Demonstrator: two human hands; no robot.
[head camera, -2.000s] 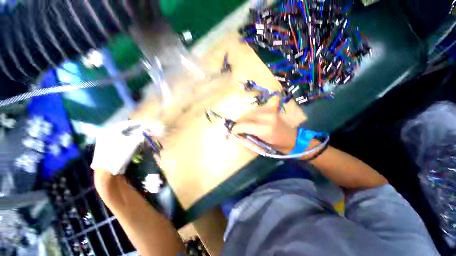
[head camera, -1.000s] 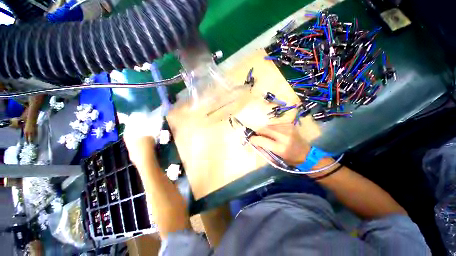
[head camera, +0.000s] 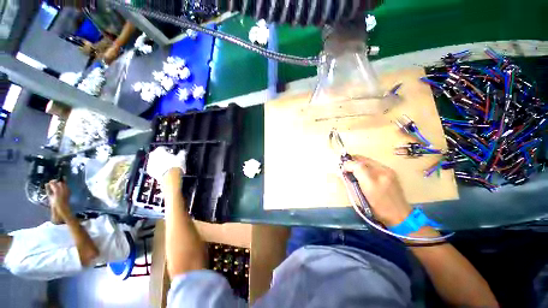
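My left hand (head camera: 167, 163), in a white glove, reaches into the black divided tray (head camera: 223, 141), over cells with small metallic parts; its fingertips are too blurred to tell if they hold anything. My right hand (head camera: 377, 187), bare with a blue wrist band (head camera: 414, 222), holds a dark pen-like soldering iron (head camera: 357, 190) over the tan board (head camera: 300, 174), its slim tip pointing up and away from me. A few pre-wired components (head camera: 411, 150) lie on the board's right side.
A clear hood (head camera: 345, 69) hangs over the board under a ribbed hose (head camera: 288, 11). Coloured lead wires (head camera: 499, 120) are piled at right. A white housing (head camera: 252, 168) lies between tray and board. A carton (head camera: 259, 252) is below. Other people's arms (head camera: 77, 234) show at left.
The view has swung left. My left hand has moved from the board's left edge to over the tray. My right hand still holds the iron over the board.
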